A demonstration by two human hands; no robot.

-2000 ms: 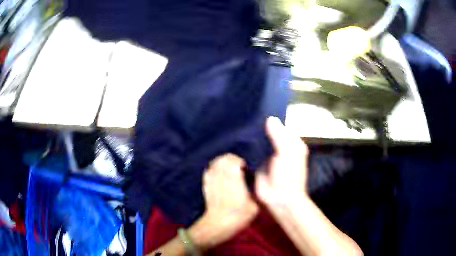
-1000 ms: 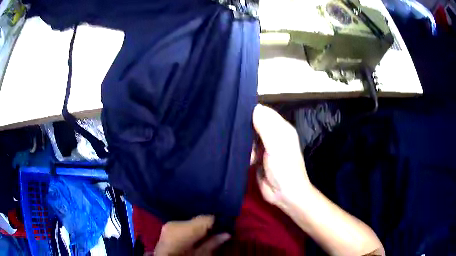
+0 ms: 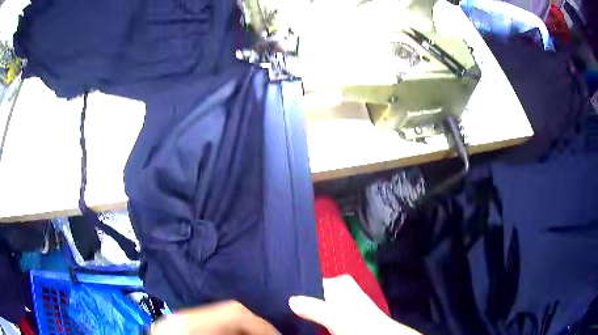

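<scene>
A dark navy garment piece (image 3: 216,190) runs from the presser foot (image 3: 279,64) down toward my lap. Its folded hem (image 3: 286,176) lies as a straight band along the right edge and looks lighter blue. The olive-green sewing machine (image 3: 419,98) stands to the right of the foot. My right hand (image 3: 344,307) is at the hem's lower end, its thumb on the cloth; its fingers are hidden. My left hand (image 3: 213,319) lies at the garment's lower edge, cut off by the bottom of the picture, so its grip cannot be told.
A navy garment stack (image 3: 124,46) lies on the white table (image 3: 46,150), with a dark cord (image 3: 83,157) hanging from it. A slim black tool (image 3: 436,51) rests on the machine. A blue crate (image 3: 52,301) is at lower left. More dark cloth (image 3: 544,229) is at right.
The view has shifted, showing more of the machine and stack. The hem lies straighter below the foot. Both hands are lower in the picture, with my right hand now at the cloth's lower end.
</scene>
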